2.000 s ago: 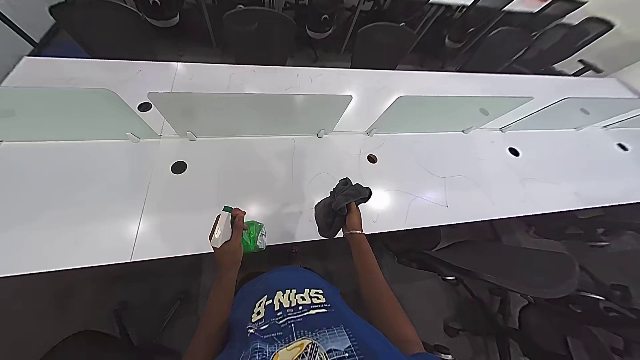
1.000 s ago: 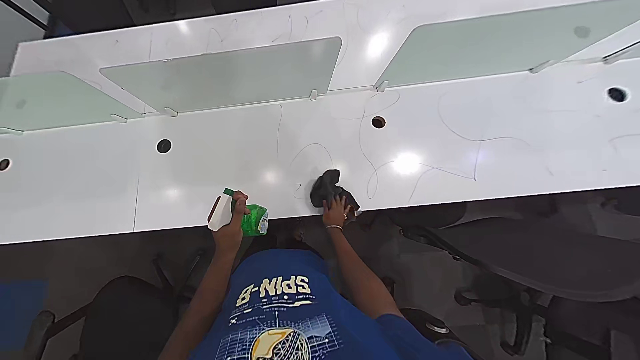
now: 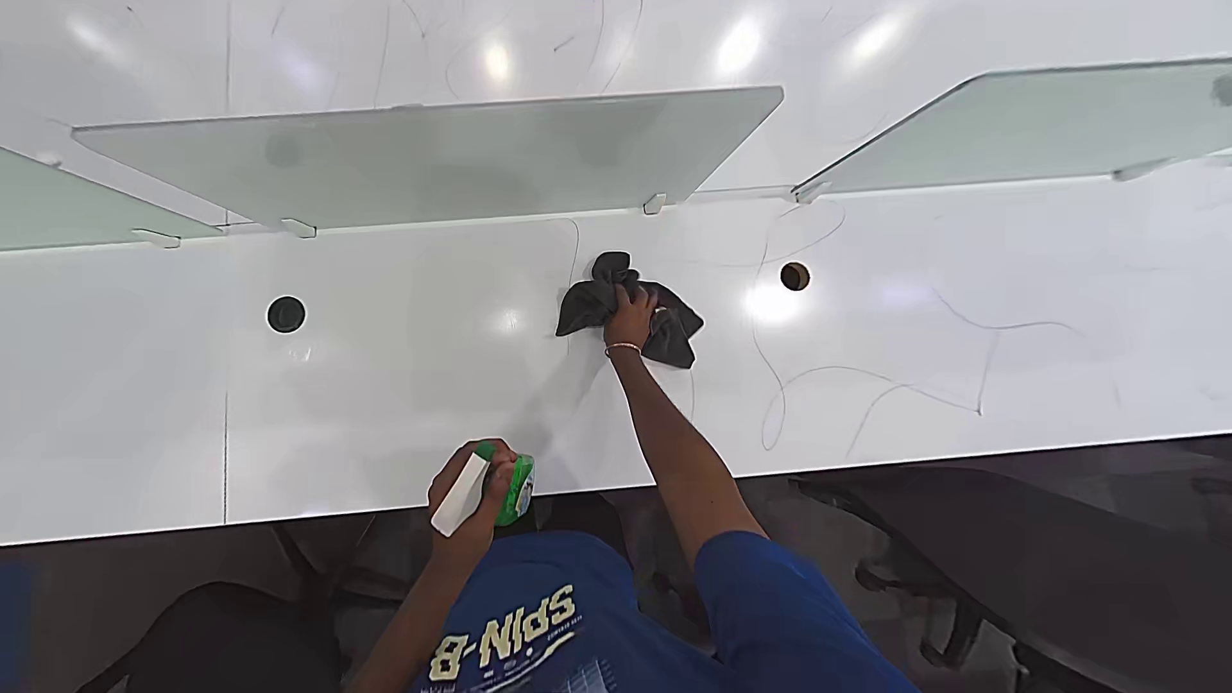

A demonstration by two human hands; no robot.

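Note:
My left hand [image 3: 474, 496] is closed around a green spray bottle [image 3: 517, 491] with a white and green trigger head, at the front edge of the white desk [image 3: 385, 404]. Out on the desktop, my right hand [image 3: 631, 320] presses on a crumpled dark cloth [image 3: 677, 332], its fingers partly in the folds. The cloth lies spread between two round cable holes. Thin dark curved lines mark the desktop to its right.
Frosted glass dividers [image 3: 462, 164] on small clips stand along the desk's middle. One cable hole [image 3: 286, 314] is at the left, another [image 3: 795, 276] at the right. Dark office chairs [image 3: 1039, 568] stand below the front edge.
My right hand has moved with the cloth from near the front edge inward over the desk, and the cloth is more spread out. My left hand still holds the bottle. The view has come closer.

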